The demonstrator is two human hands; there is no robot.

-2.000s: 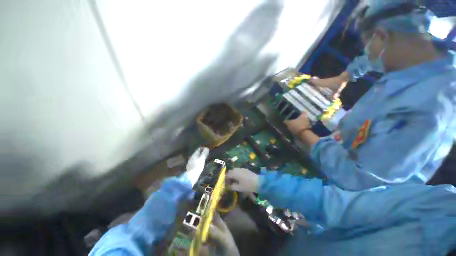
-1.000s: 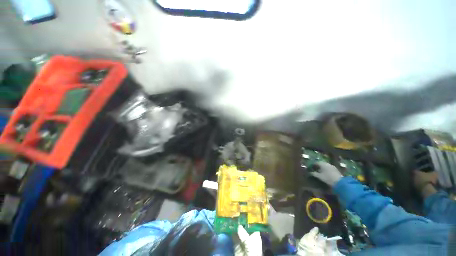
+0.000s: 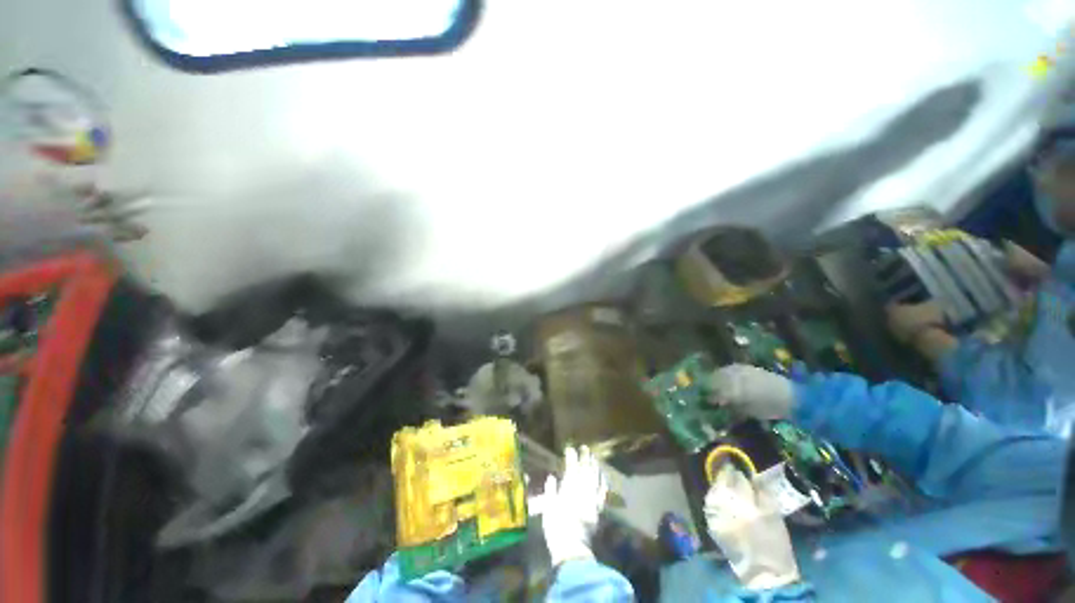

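Observation:
A masked circuit board [image 3: 460, 483], mostly covered in yellow tape with a green lower edge, is raised in front of me. My left hand is hidden behind it; only the blue sleeve [image 3: 407, 583] shows, ending at the board's lower edge, and the board appears held there. My right hand [image 3: 575, 507], in a white glove, is just right of the board, fingers apart, holding nothing visible. The picture is blurred.
At right, another person's gloved hand [image 3: 754, 391] holds a green board [image 3: 690, 401] over boards. Their other glove [image 3: 752, 524] is near a yellow ring [image 3: 729, 455]. A brown container [image 3: 595, 377], tan carton [image 3: 731, 265], plastic bags [image 3: 254, 412] and red tray [image 3: 53, 436] surround the bench.
The view has shifted. My right hand is now apart from the masked board, which sits further left in view. The other person's hand has lifted a green board.

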